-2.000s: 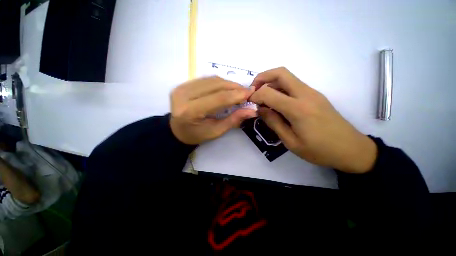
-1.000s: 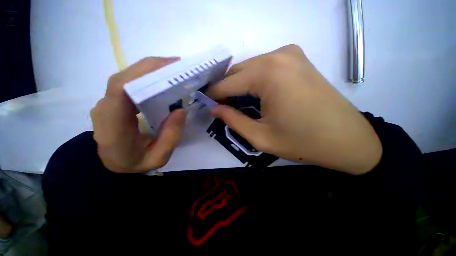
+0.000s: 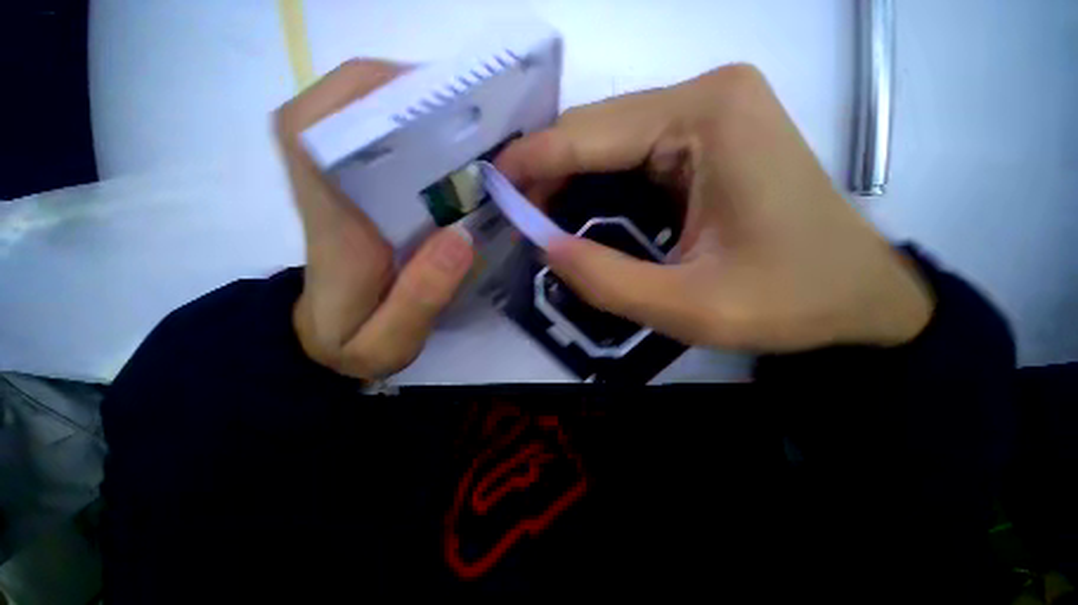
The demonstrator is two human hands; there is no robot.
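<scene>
My left hand (image 3: 361, 225) holds the white front housing (image 3: 437, 101) tilted, its row of vent slots up. The housing's opening shows a green circuit board (image 3: 446, 201) and a cream-white socket (image 3: 471, 187). My right hand (image 3: 709, 225) pinches the flat white connecting cable (image 3: 526, 215) between thumb and fingertips. The cable's end is at the socket; whether it is seated I cannot tell. The black base unit (image 3: 579, 334) with its white octagonal outline lies under my right hand, which partly hides it.
The white tabletop (image 3: 733, 36) lies beneath, its front edge just below the base unit. A shiny silver cylinder (image 3: 872, 106) stands out at the right. A yellow tape line (image 3: 294, 41) runs at the upper left, and a dark object (image 3: 45, 106) is at the left edge.
The view has come closer since the oldest frame. The housing has been tilted up, showing its opening, green board and socket. My right fingers have moved the cable to the socket.
</scene>
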